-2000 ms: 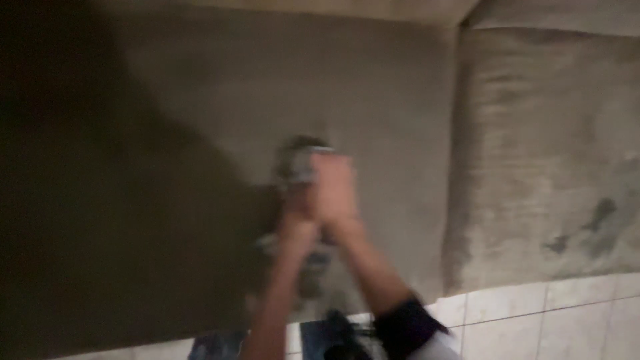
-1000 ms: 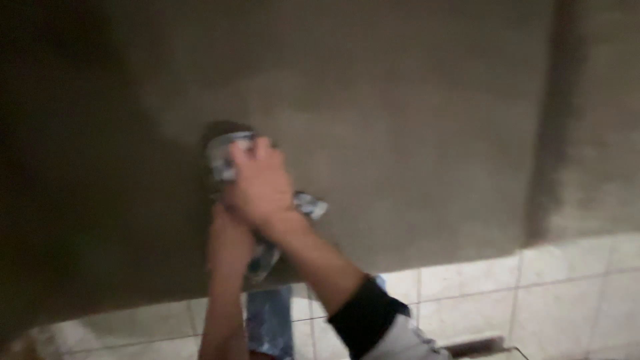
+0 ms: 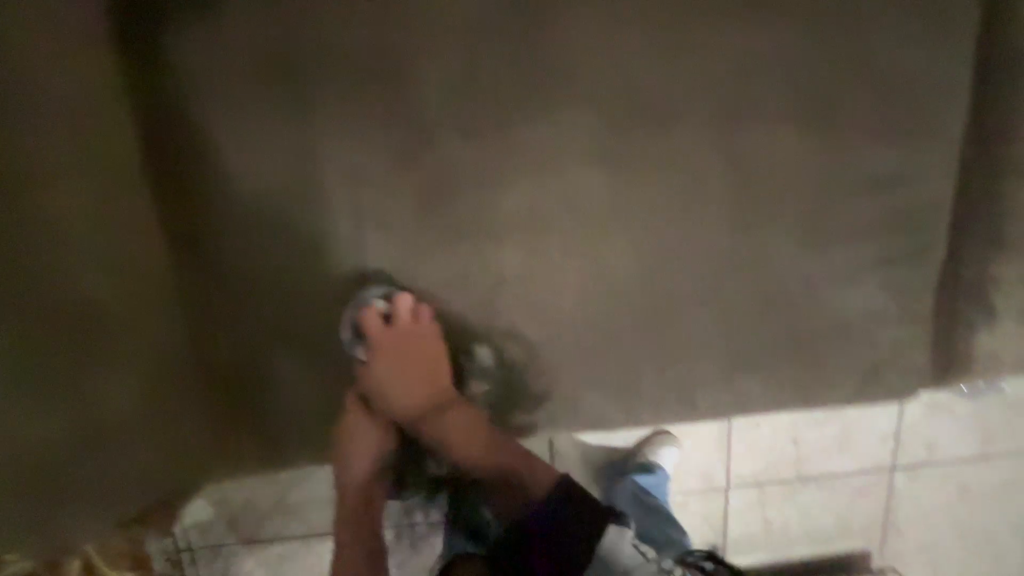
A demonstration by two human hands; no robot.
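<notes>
My right hand [image 3: 408, 356] lies with curled fingers over a grey and dark hand tool [image 3: 360, 320], its kind blurred. Below it and slightly left, my left hand [image 3: 364, 436] is closed at the same tool, its fingers mostly hidden by the right hand. The tool is against the lower left part of a grey cement-like wall surface [image 3: 640, 240]. Blurred dark and pale parts show right of and below my hands; whether they belong to the tool I cannot tell.
Pale floor tiles [image 3: 808, 444] run along the wall's bottom edge. A light shoe [image 3: 660, 452] and blue trouser leg [image 3: 652, 500] are below right of my hands. Vertical dark bands mark the wall at left and right. A dark flat object [image 3: 816, 564] lies at the bottom right.
Both hands have moved down and left along the wall with the tool, staying close together. The view has shifted, and a shoe now shows on the tiles.
</notes>
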